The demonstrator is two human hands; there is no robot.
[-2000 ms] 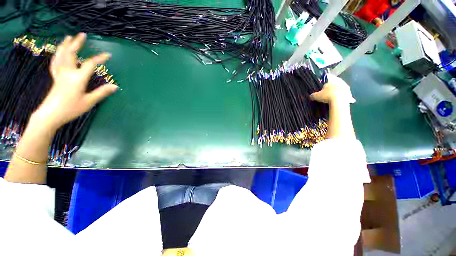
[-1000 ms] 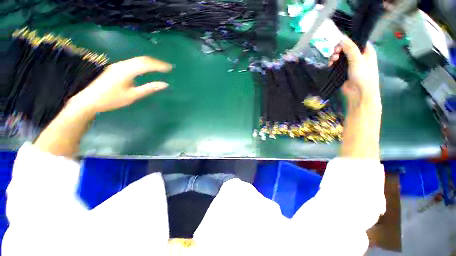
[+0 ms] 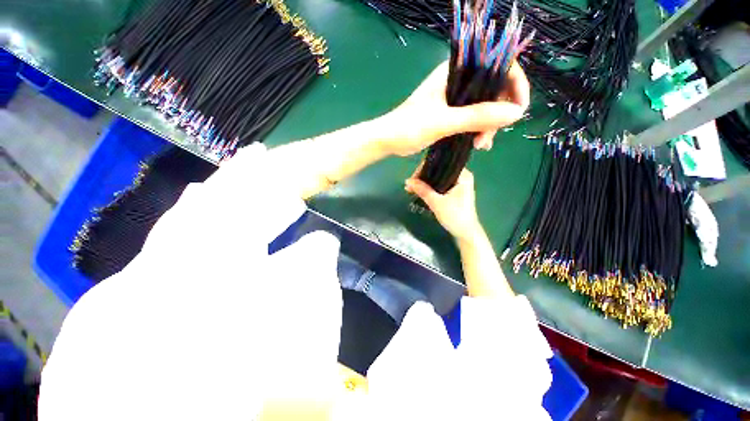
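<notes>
My left hand [image 3: 448, 111] is wrapped around the upper part of a cable bundle [image 3: 477, 78] above the green bench. Blue, white and red-brown stripped ends point up and away from me. My right hand [image 3: 446, 197] holds the bundle's lower end, near the bench edge; that end is mostly hidden by the hand. The left cable stack [image 3: 222, 62] lies at the upper left, gold ends away from me, stripped ends toward the bench edge. The right cable stack [image 3: 608, 218] lies at the right, gold ends toward me.
Loose long black cables [image 3: 584, 49] lie across the far side of the bench. Grey metal bars [image 3: 699, 107] stand at the upper right, by green and white packets [image 3: 695, 123] and crumpled clear plastic [image 3: 703, 226]. A blue bin [image 3: 62, 238] below the bench edge holds more cables.
The view has turned left. My right hand has brought the bundle from over the right stack toward the middle, and my left hand, empty before, now grips it too.
</notes>
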